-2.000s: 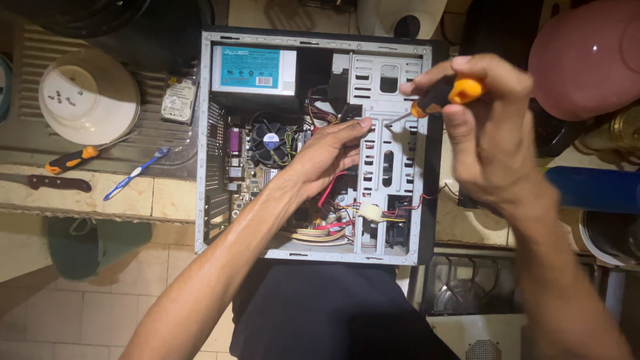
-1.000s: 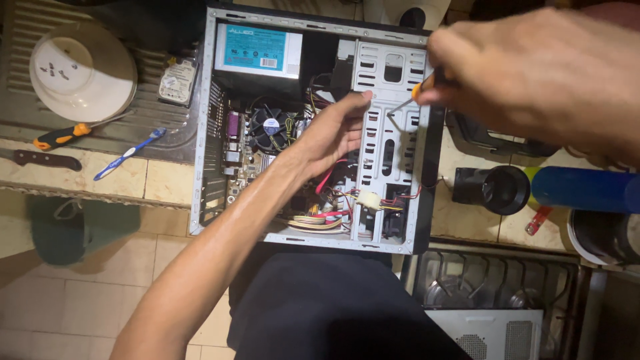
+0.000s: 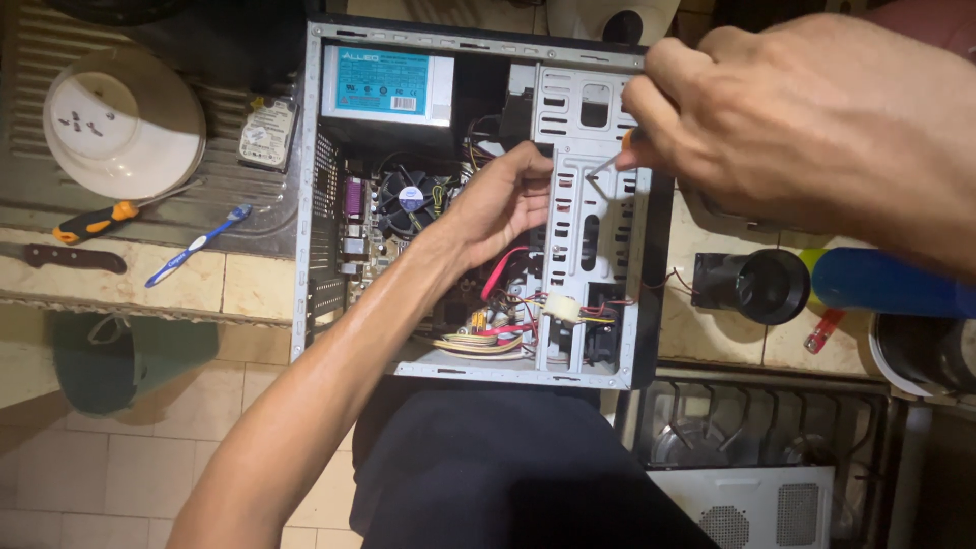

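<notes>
An open desktop computer case [image 3: 473, 377] lies across the middle of the view. My right hand [image 3: 709, 114] grips a screwdriver [image 3: 606, 165] with an orange and black handle, its shaft angled down-left over the perforated metal drive cage [image 3: 583, 145]. My fingers hide most of the handle. My left hand [image 3: 511, 191] is at the cage's left edge, its fingers bent in behind that edge; whether they hold something there cannot be seen. Left of it are the CPU cooler fan [image 3: 410, 200] and, higher up, the power supply [image 3: 389, 84]. A white connector [image 3: 562, 307] with coloured wires lies over the cage's lower part.
On the left are a white bowl [image 3: 122, 122], a hard drive [image 3: 267, 133], a second screwdriver [image 3: 95, 223], a knife [image 3: 72, 258] and a blue toothbrush [image 3: 198, 245]. Right of the case lie a small fan [image 3: 713, 280] and a blue cylinder [image 3: 884, 280]. A gas stove [image 3: 755, 419] is below right.
My right hand, at first raised with the screwdriver's handle in plain view, has turned over and now covers most of the handle. My left hand stays at the drive cage.
</notes>
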